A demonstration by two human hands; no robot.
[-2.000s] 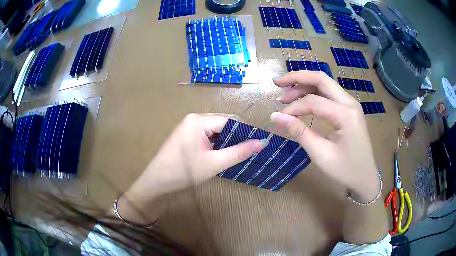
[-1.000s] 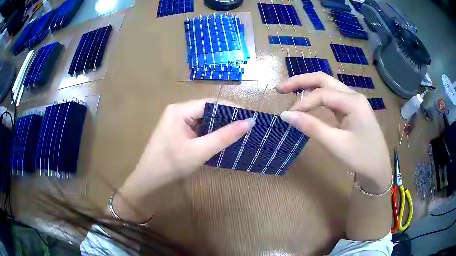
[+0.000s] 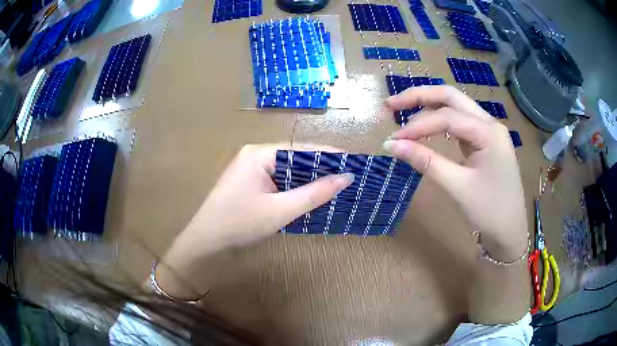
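A dark navy solar cell piece (image 3: 358, 203) with pale double lines is held above the table. My left hand (image 3: 270, 186) grips it at its left side, thumb on its face and fingers behind it. Thin ribbon sticks up past its top edge near my left fingers. My right hand (image 3: 467, 145) is at the cell's upper right corner, fingers apart, thumb and forefinger tips close to the top edge. I cannot tell whether a thin ribbon is between them. The ends of my left fingers are hidden behind the cell.
A pile of bright blue cells (image 3: 289, 64) lies at the far centre. Stacks of tabbed cells (image 3: 84, 186) stand at left. Narrow cell strips (image 3: 391, 53) lie at far right. Red-yellow handled scissors or pliers (image 3: 541, 270), a white bottle (image 3: 558, 143) and grey round-based equipment (image 3: 544, 84) are at right.
The cell has turned from a slant to nearly level and moved slightly left. My right hand has moved up and right, with its fingertips now just off the cell's top edge.
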